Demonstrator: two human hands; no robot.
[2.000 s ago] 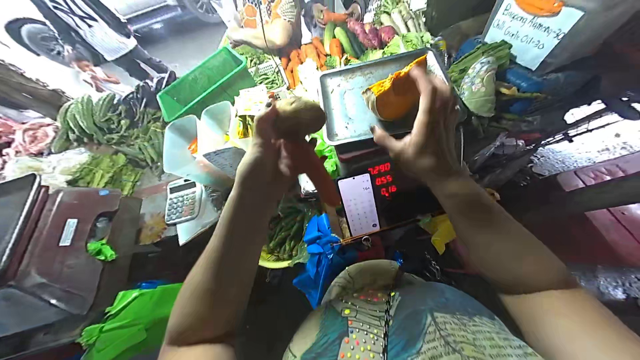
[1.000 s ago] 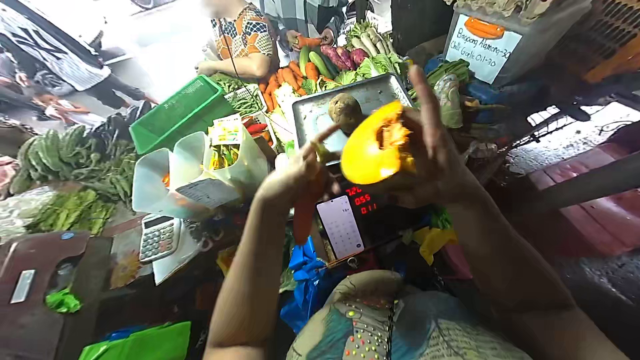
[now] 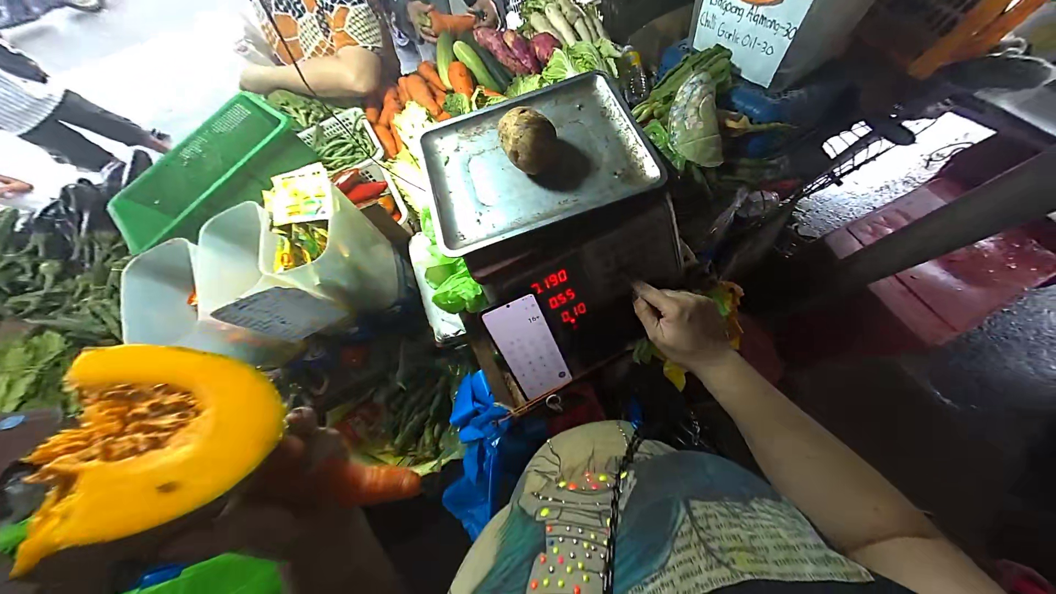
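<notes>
At the lower left, my left hand point(image 3: 289, 487) holds a cut piece of squash point(image 3: 173, 445) with its seeds showing, and a carrot point(image 3: 375, 483) sticks out beside the squash from the same hand. My right hand point(image 3: 681, 326) touches the dark front panel of a digital scale point(image 3: 602, 264), index finger extended and the other fingers curled. A brown potato-like root vegetable point(image 3: 528, 140) lies alone on the scale's metal tray point(image 3: 454, 239). Red digits glow on the panel. A smartphone point(image 3: 526, 346) showing a calculator leans against the scale's front left.
Translucent bins point(image 3: 355, 247) and a green plastic crate point(image 3: 198, 173) stand to the left. Behind the scale are carrots point(image 3: 421, 91), cucumbers point(image 3: 474, 62) and radishes point(image 3: 569, 21). A person's forearm point(image 3: 322, 74) rests beyond the crate. Blue plastic bags point(image 3: 478, 437) hang before the scale.
The squash has moved from near the tray to the lower left, now in my left hand. My right hand, which held it one second ago, is at the scale's panel. The root vegetable left my left hand for the tray.
</notes>
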